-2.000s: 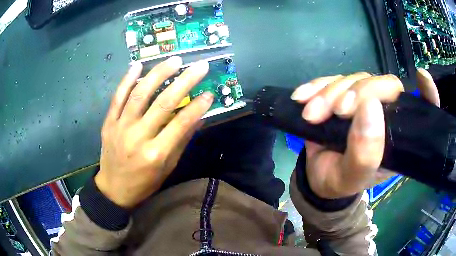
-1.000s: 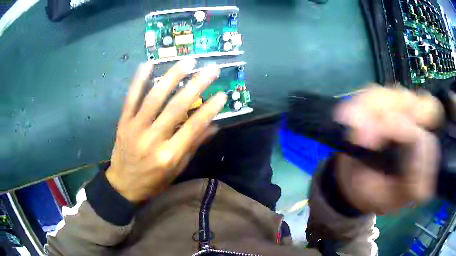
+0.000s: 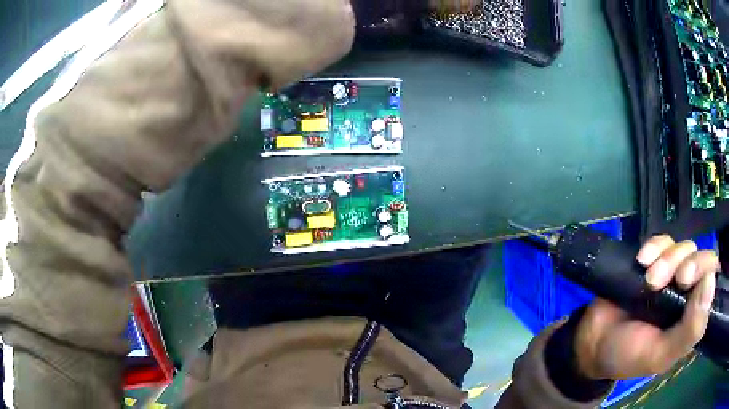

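Two green power supply boards lie flat on the bench mat, one behind the other: the far board (image 3: 348, 120) and the near board (image 3: 352, 212) by the bench edge. Both have white-silver strips along their long edges. My right hand (image 3: 663, 311) is closed round the black electric screwdriver (image 3: 611, 260), its thin silver bit (image 3: 534, 233) pointing left, right of the boards and touching neither. My left arm reaches forward across the left side. My left hand is mostly cut off at the top edge by the screw bin (image 3: 511, 24); a blurred bit of finger shows, and its grip is unclear.
A black foam tray edge (image 3: 639, 104) with rows of green boards (image 3: 703, 112) stands at the right. Blue bins (image 3: 531, 279) sit below the bench edge. A red-edged box (image 3: 152, 343) is below at the left. The bench's front edge (image 3: 472, 240) runs beside my body.
My left hand has left the near board and moved forward to the bins, uncovering the board. My right hand with the screwdriver is lower and away from the board. The view has shifted, showing the screw bin.
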